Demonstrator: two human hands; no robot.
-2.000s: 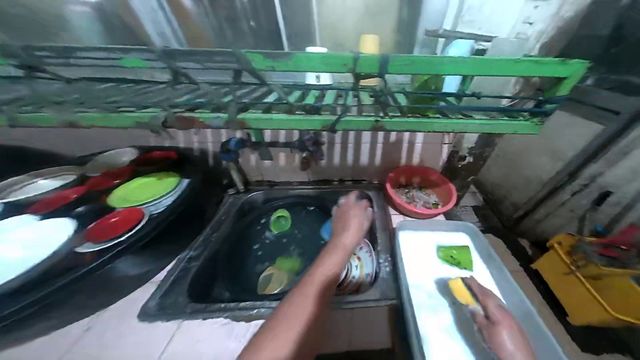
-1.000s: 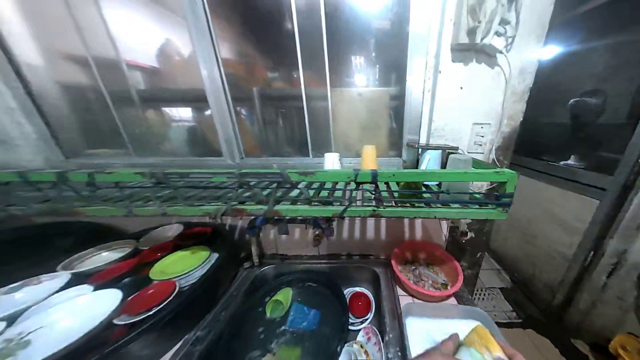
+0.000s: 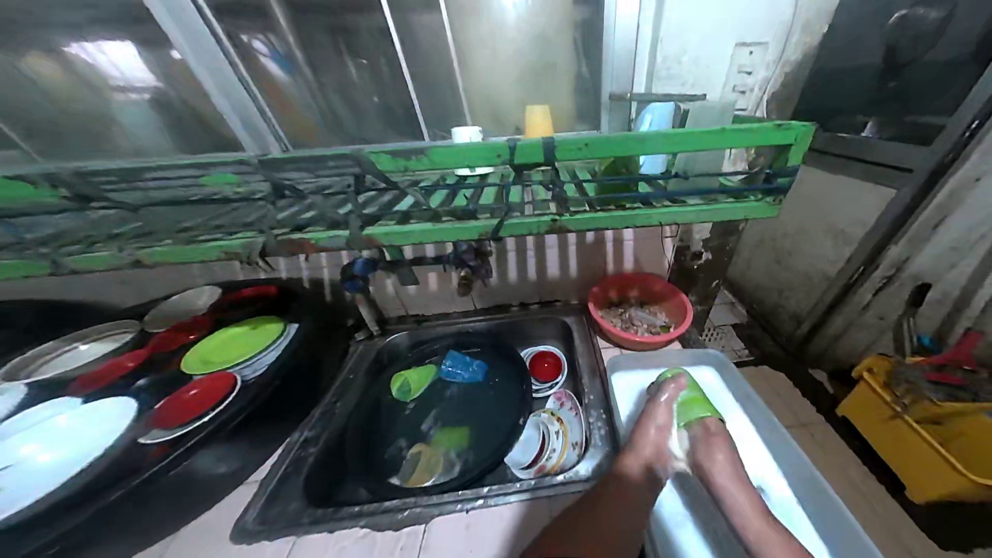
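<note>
Over the grey plastic tub of white sudsy water, my left hand grips a green plastic cup. My right hand reaches into the same cup from its near side, its fingers hidden. Left of the tub, a sink holds a dark round basin of water. A green cup and a blue cup float there, with a yellowish cup lower down. Beside the basin are a red bowl and stacked patterned dishes.
Plates and dishes fill a black tray at left. A red basin of scraps stands behind the tub. Above the faucet runs a green rack bearing a white cup and a yellow cup. A yellow bucket stands at right.
My left hand has moved from the sink to the tub. The blue cup, by my left hand two seconds ago, now floats free. Both hands are now on a green cup. The view has shifted.
</note>
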